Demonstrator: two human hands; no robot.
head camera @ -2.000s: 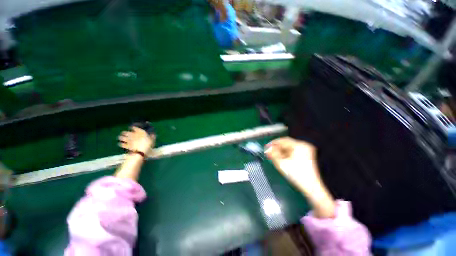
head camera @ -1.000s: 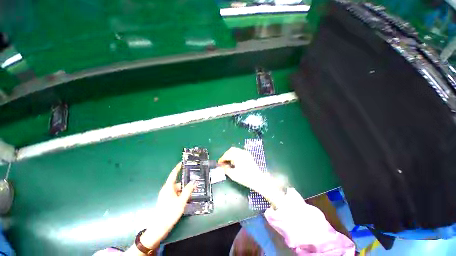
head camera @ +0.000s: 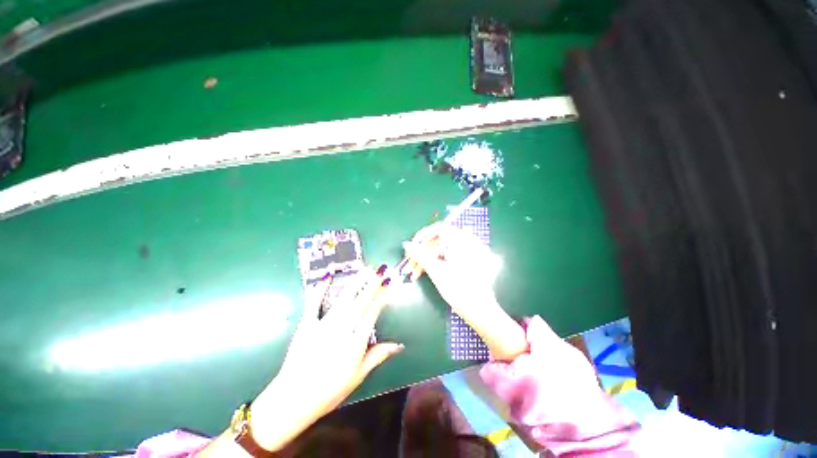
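A half-assembled smartphone (head camera: 331,250) lies on the green bench, its circuit-board end facing away from me. My left hand (head camera: 333,358) rests over its lower part and hides it, fingers spread. My right hand (head camera: 455,266) holds tweezers (head camera: 464,207), whose shaft sticks out above the hand; its fingertips are close to the left fingertips, right of the phone. What is between them is too blurred to tell. A dotted sticker sheet (head camera: 468,338) lies under and beside my right hand. The white label strip (head camera: 405,293) is partly hidden in glare between the hands.
A pile of peeled film scraps (head camera: 476,163) lies near the white rail (head camera: 296,143). Beyond the rail, phones lie on the green conveyor belt, one at the back (head camera: 492,59) and one at the left edge (head camera: 11,134). Stacked black foam trays (head camera: 708,206) stand at right.
The view has shifted closer and downward. My left hand has moved from gripping the phone's side to lying over its lower part. The tweezers' shaft now shows above my right hand.
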